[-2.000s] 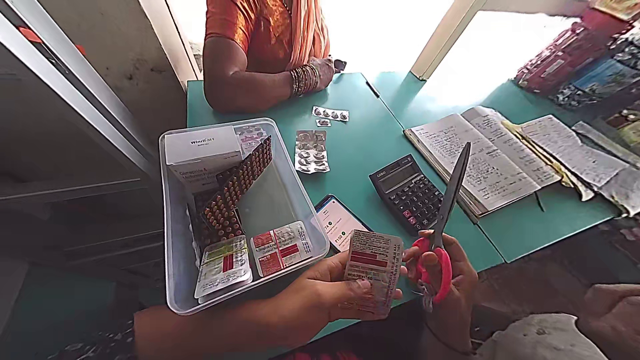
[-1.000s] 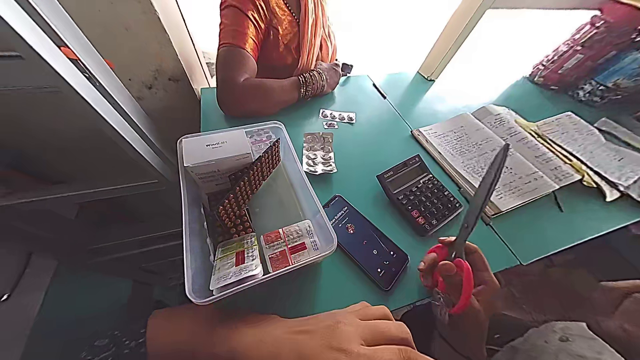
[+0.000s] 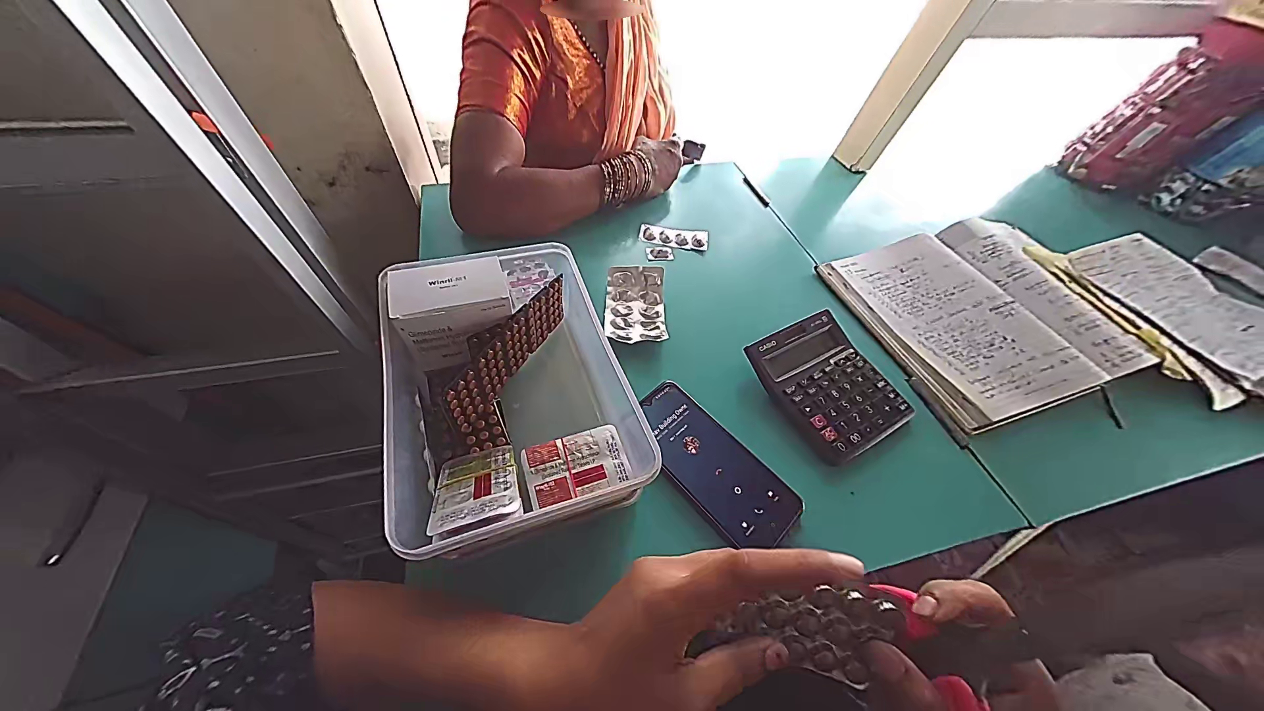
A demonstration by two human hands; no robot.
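My left hand (image 3: pixel 691 632) holds a blister pack of tablets (image 3: pixel 820 632) between thumb and fingers at the bottom of the view, its bubbled side showing. Beside it, my right hand (image 3: pixel 973 632) grips the scissors by their red handles (image 3: pixel 913 607); the blades are hidden. A clear plastic box (image 3: pixel 632 484) at the left holds a white carton (image 3: pixel 449 286), brown-dotted blister strips (image 3: pixel 504 365) and printed tablet strips (image 3: pixel 573 469). On the green table, a silver blister pack (image 3: pixel 637 304) and a small cut strip (image 3: pixel 673 237) lie right of the box.
A smartphone (image 3: pixel 726 469) with its screen lit lies between the box and a black Casio calculator (image 3: pixel 829 385). An open handwritten notebook (image 3: pixel 973 321) and loose papers (image 3: pixel 1165 296) are at the right. Across the table (image 3: pixel 711 207), a person in orange (image 3: pixel 543 118) rests an arm on its edge.
My hands have come together low in the view. The scissors, upright before, are now lowered, mostly hidden. The phone screen has changed since the oldest frame.
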